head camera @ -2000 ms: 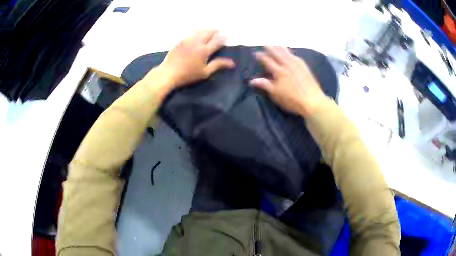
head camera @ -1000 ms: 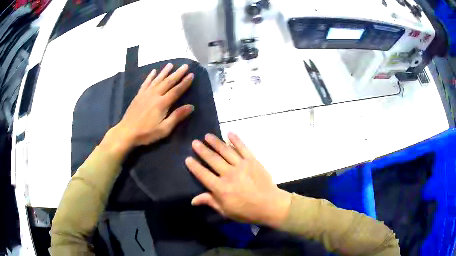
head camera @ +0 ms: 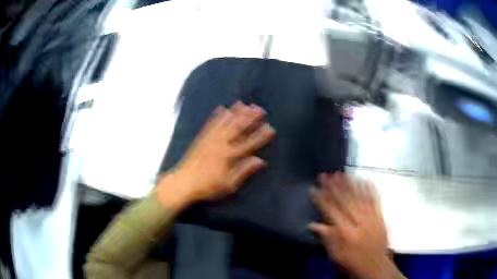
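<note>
The black bag panel [head camera: 289, 98] with rounded far corners lies on the white table, its near part reaching the table's front edge. My left hand [head camera: 218, 152] lies on the panel's left-middle part, palm down, fingers slightly spread. My right hand [head camera: 351, 218] is palm down at the panel's lower right edge, fingers apart and blurred. Neither hand grips the fabric visibly. The whole picture is motion-blurred, so seams and zipper cannot be made out.
The sewing machine's needle area [head camera: 357, 65] is blurred beyond the panel's right edge. The control panel [head camera: 471, 109] is at the far right. Dark thread snips [head camera: 437, 147] lie on the machine bed. Blue material [head camera: 463, 267] is at the lower right.
The view has swung left, so panel and machine appear further right. Over two seconds the panel went from bunched under both hands to lying flat. My left hand now rests nearer the panel's middle.
</note>
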